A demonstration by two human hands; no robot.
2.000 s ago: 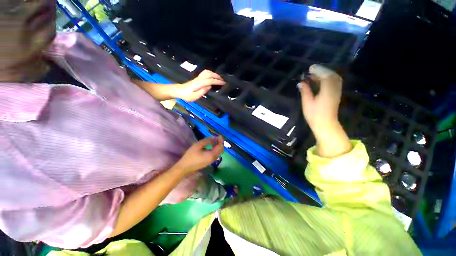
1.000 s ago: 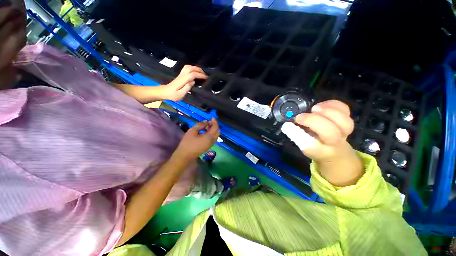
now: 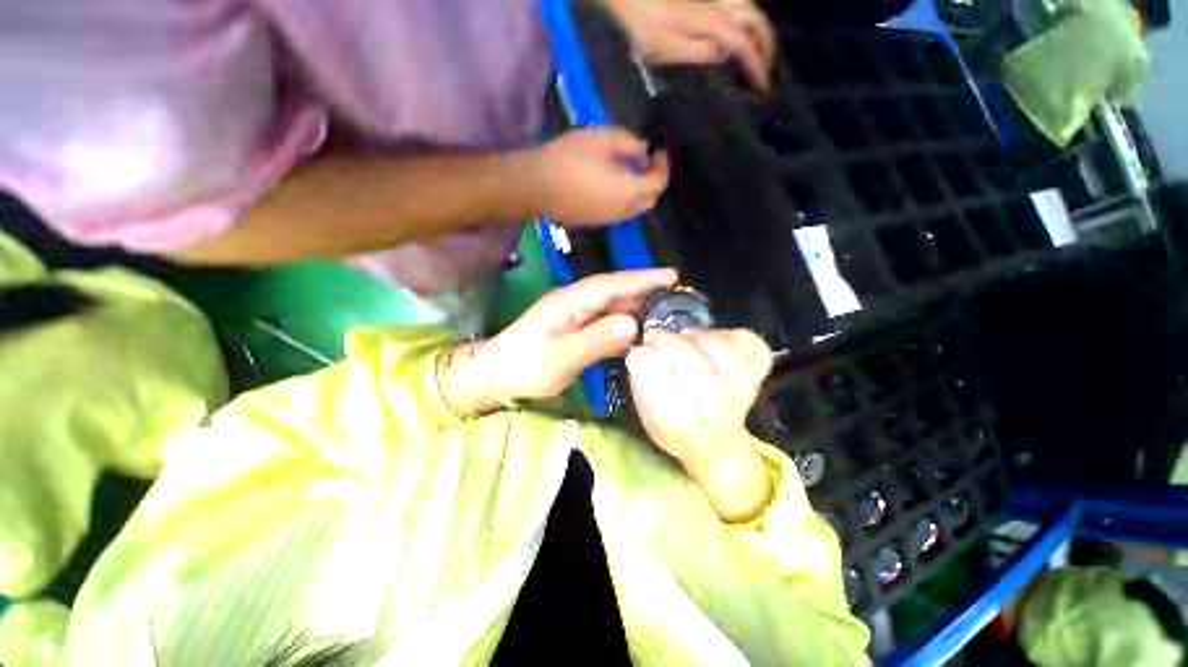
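A round watch head (image 3: 676,310) with a shiny metal rim is held between my two hands, in front of my chest. My left hand (image 3: 563,336) grips its left edge with fingers and thumb. My right hand (image 3: 701,381) holds it from below and the right, with white covers on the fingertips. The face of the watch head is too blurred to read.
A black tray (image 3: 899,414) at right holds several watch heads. Another black compartment tray with a white label (image 3: 827,270) lies beyond. A blue frame (image 3: 993,589) edges the lower right. A person in pink (image 3: 430,78) stands at left, hands by the trays.
The view has turned. My left hand has come into view and onto the watch head. My right hand has brought the watch head away from the trays toward my chest.
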